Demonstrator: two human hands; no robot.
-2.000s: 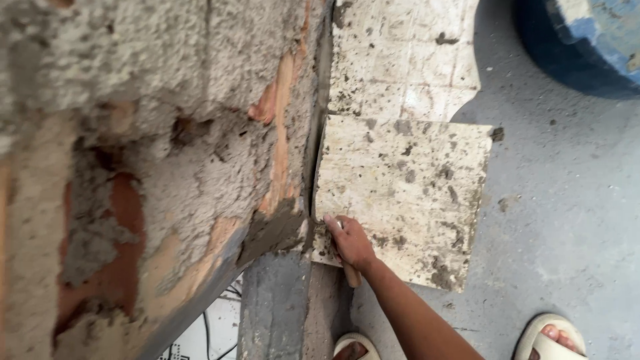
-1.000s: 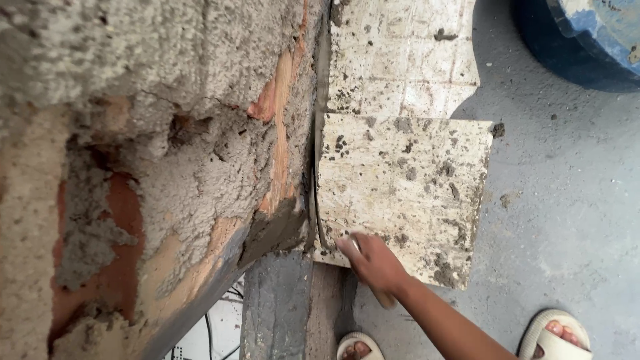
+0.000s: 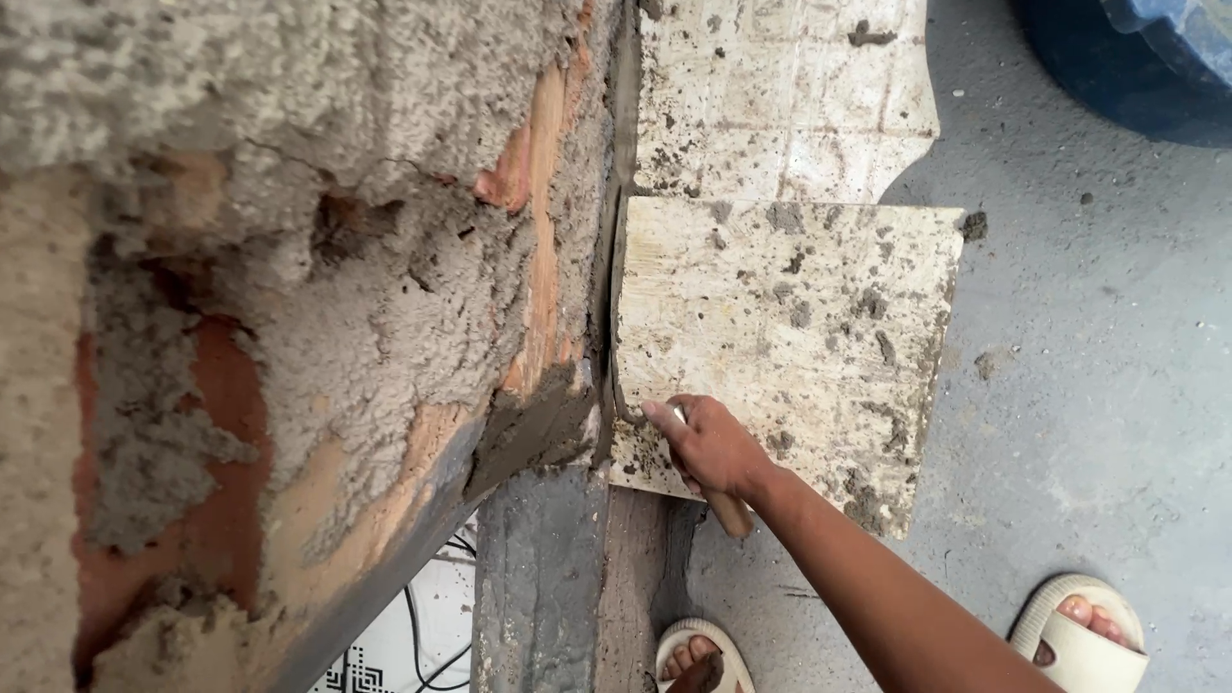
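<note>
My right hand [image 3: 717, 448] grips the wooden handle [image 3: 730, 515] of a small trowel, low over the near left part of a mortar-spattered square board [image 3: 789, 337]. The tool's blade is mostly hidden; a thin dark edge shows along the board's left side, at the foot of the wall. Beside it, a patch of wet grey mortar [image 3: 539, 423] covers the wall's lower corner, above a grey ledge [image 3: 541, 577]. Rough plaster and exposed red brick [image 3: 226, 404] make up the wall. My left hand is not in view.
A second stained white sheet [image 3: 780, 96] lies beyond the board. The rim of a blue tub [image 3: 1116, 87] stands at the top right on the grey floor [image 3: 1088, 385]. Two sandalled feet are at the bottom, and black cables [image 3: 414, 616] lie over patterned tile at lower left.
My right hand moved right and toward me from the board's left edge, then back left and a little away from me, with the trowel still in it.
</note>
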